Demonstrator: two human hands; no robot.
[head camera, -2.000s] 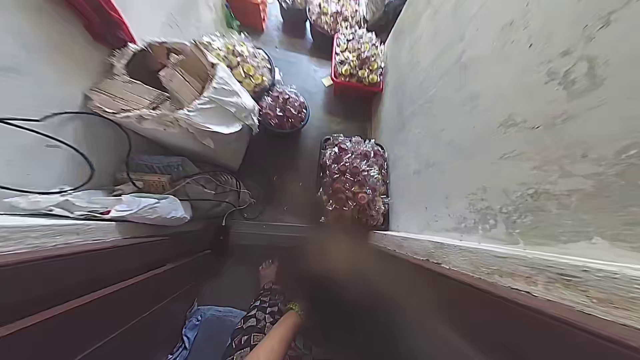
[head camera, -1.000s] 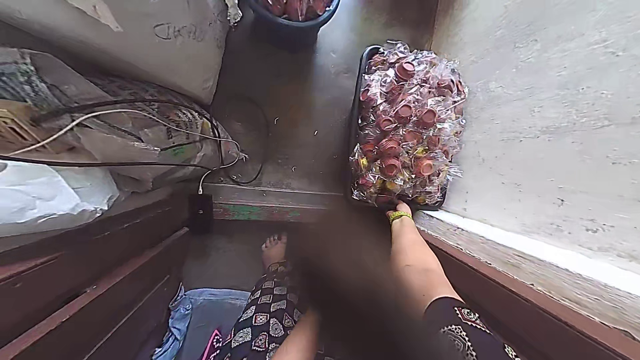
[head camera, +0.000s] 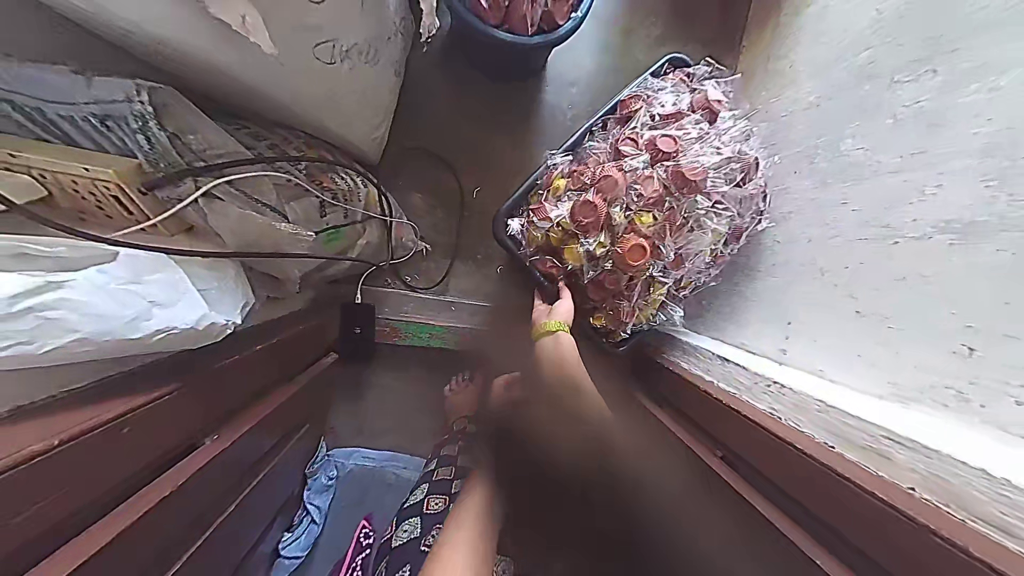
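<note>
A black plastic crate (head camera: 524, 196) stands tilted against the right wall, heaped with small reddish-brown fluted cups in clear plastic wrapping (head camera: 636, 252); some yellow pieces show among them. My right hand (head camera: 554, 308), with a yellow-green bangle at the wrist, grips the crate's near left corner, thumb at the rim. Of my left arm only the forearm (head camera: 464, 528) is visible, over the patterned trousers; the hand is hidden behind a dark blurred shape that covers the lower middle of the view.
A dark round tub (head camera: 508, 40) of wrapped pieces stands beyond. Left lie a large pale sack (head camera: 320, 64), a power strip (head camera: 88, 184), looping cables (head camera: 388, 216) and a white plastic bag (head camera: 120, 296). A raised threshold (head camera: 424, 316) crosses the floor between brown door frames.
The crate has turned from roughly square with the wall to a slant, its near end shifted left. My right hand stays at its near edge. The view has moved much closer since two seconds ago.
</note>
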